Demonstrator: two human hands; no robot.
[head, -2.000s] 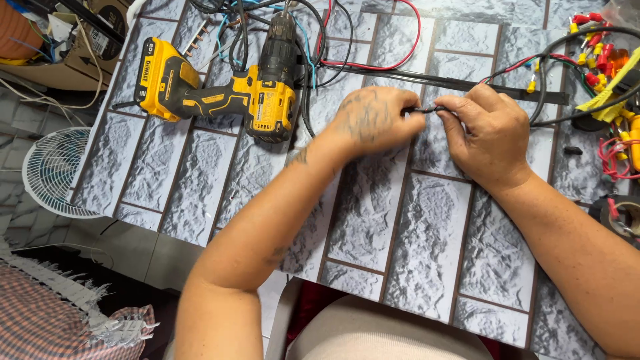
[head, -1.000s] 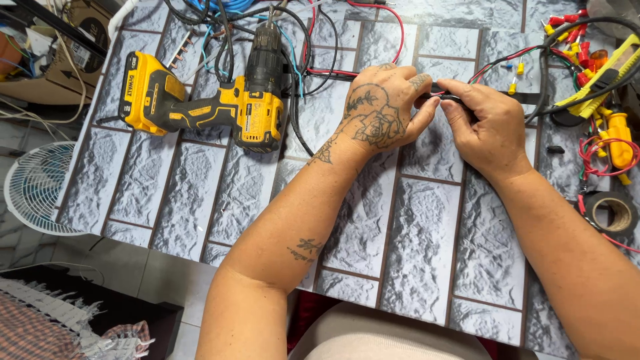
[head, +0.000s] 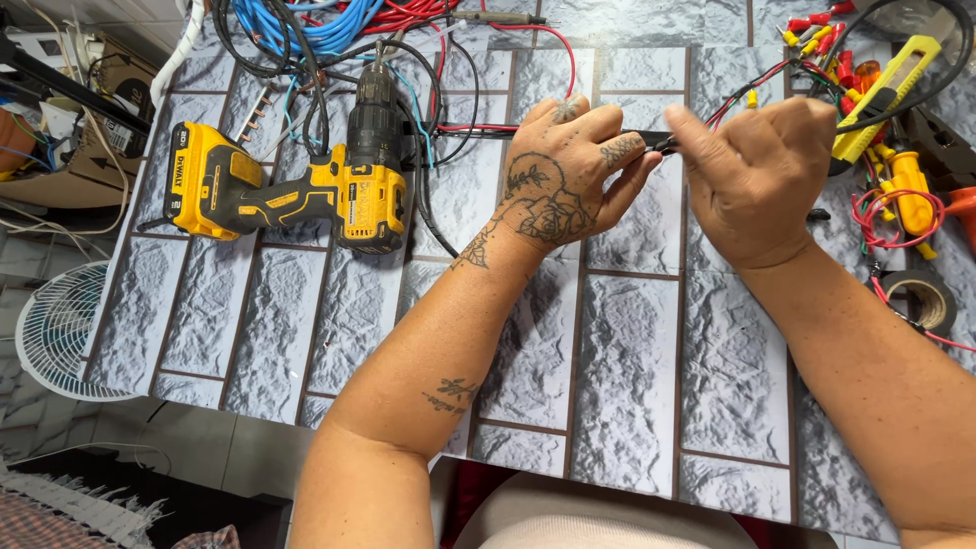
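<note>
Between both hands, over the upper middle of the tabletop, a short black cable piece [head: 662,146] shows. My left hand [head: 572,168] pinches it between thumb and fingertips. My right hand [head: 751,171] is at its right end with the fingers curled and the thumb raised; whether it grips the cable is hidden. Thin red, black and green wires [head: 751,88] run behind my right hand toward the connectors. A yellow and black DeWalt cordless drill [head: 290,191] lies to the left of my left hand.
Blue wire coils [head: 305,27] and red wire [head: 415,14] lie at the back. At right are crimp connectors [head: 827,46], a yellow utility knife [head: 888,99], a yellow-handled screwdriver [head: 911,191] and a tape roll [head: 919,301]. A white fan [head: 69,335] stands below the table's left edge.
My right hand has moved away from my left fingertips, its thumb now raised. My left hand still pinches the black piece. The view has shifted somewhat.
</note>
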